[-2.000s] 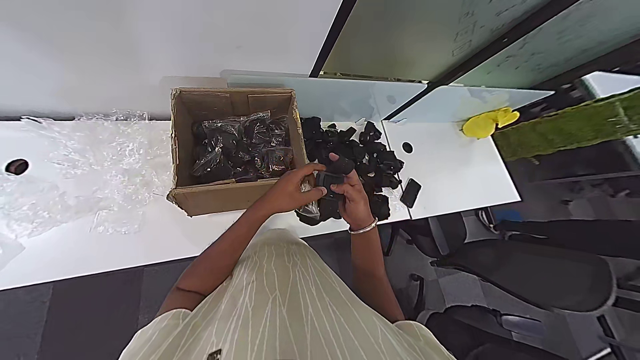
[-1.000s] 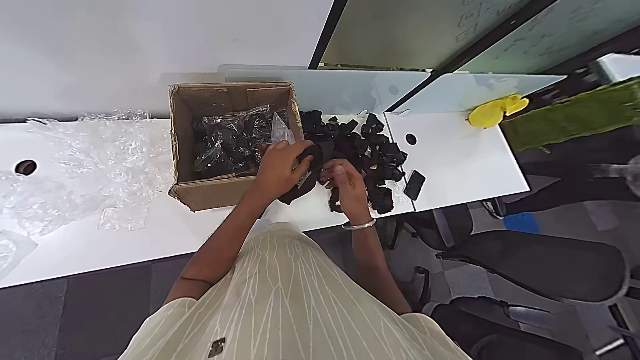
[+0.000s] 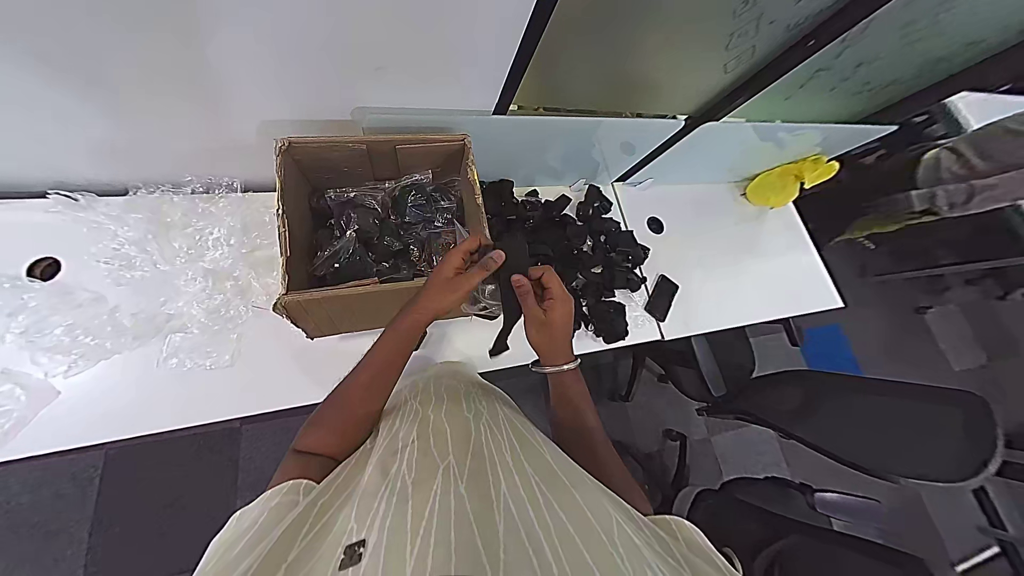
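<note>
A black strap (image 3: 510, 300) hangs down between my two hands, over the front edge of the pile. My left hand (image 3: 460, 276) pinches its upper left part, close to the right wall of the open cardboard box (image 3: 360, 308). My right hand (image 3: 546, 308), with a metal bangle at the wrist, grips its right side between thumb and fingers. Clear plastic bags with dark items (image 3: 384, 232) fill the box. Behind and right of my hands lies a heap of black strap-like items (image 3: 592, 248); their exact kind cannot be told.
Crumpled clear plastic bags (image 3: 176, 264) cover the white table (image 3: 320, 376) left of the box. A black phone-like slab (image 3: 662, 298) lies right of the heap, a yellow cloth-like item (image 3: 788, 182) farther right. Office chairs (image 3: 864, 424) stand at the lower right. Part of another person (image 3: 960, 172) shows at the right edge.
The black item, bunched or looped in my hands before, now hangs extended between them. Another person's sleeve or clothing has come into view at the right.
</note>
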